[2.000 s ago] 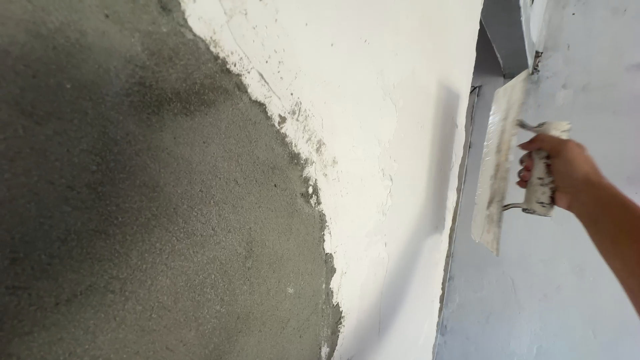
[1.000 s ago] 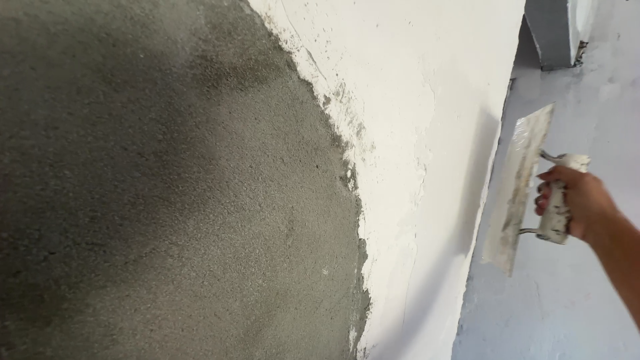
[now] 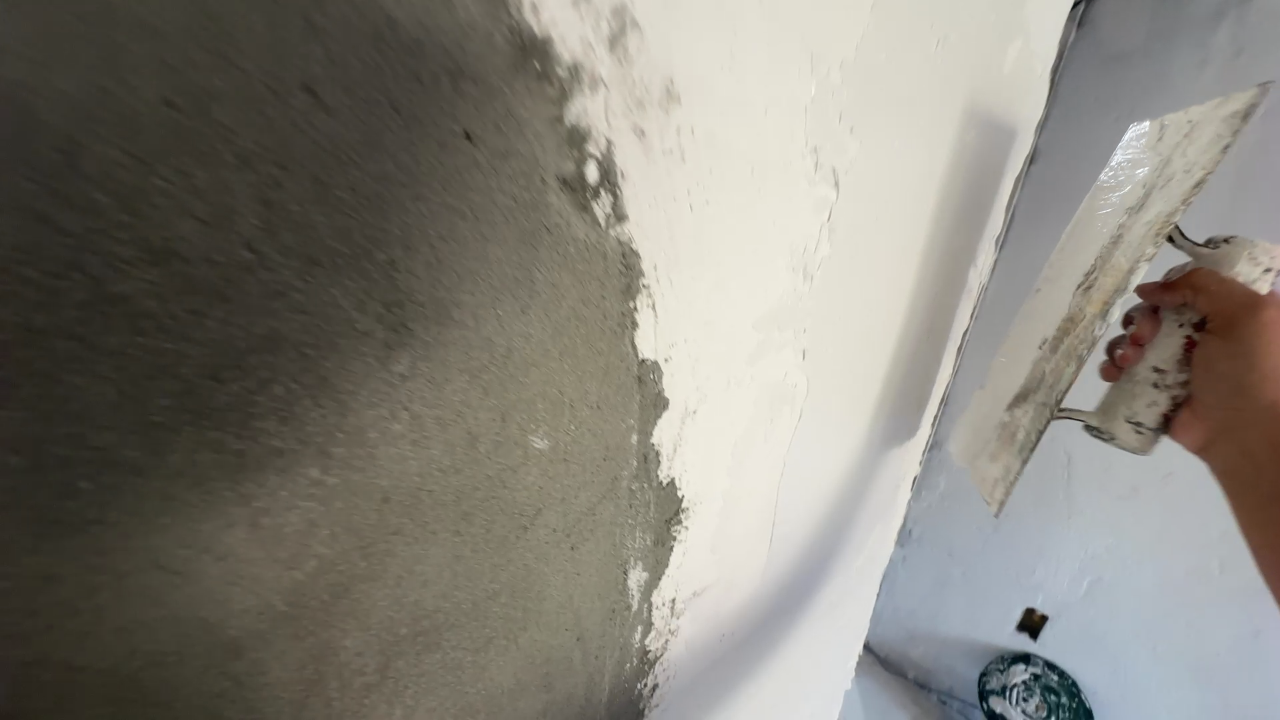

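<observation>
My right hand (image 3: 1215,360) is closed around the plaster-smeared handle of a wide steel finishing trowel (image 3: 1110,290). The trowel's long blade carries a streak of white and greyish plaster and is held off to the right, apart from the wall as far as the view tells. A band of wet white plaster (image 3: 770,280) covers the wall's right part and meets bare grey cement render (image 3: 350,380) along a ragged border. The shadow of the blade and arm falls on the white band. My left hand is out of view.
The white wall ends at a rough vertical edge (image 3: 950,375), beyond which lies a pale bluish surface (image 3: 1130,560). A small dark square opening (image 3: 1032,623) shows in it. At the bottom right is a round green object smeared with plaster (image 3: 1033,690).
The trowel in my right hand is tilted more than before. The view has shifted, so the round green object and small square opening show at the bottom right.
</observation>
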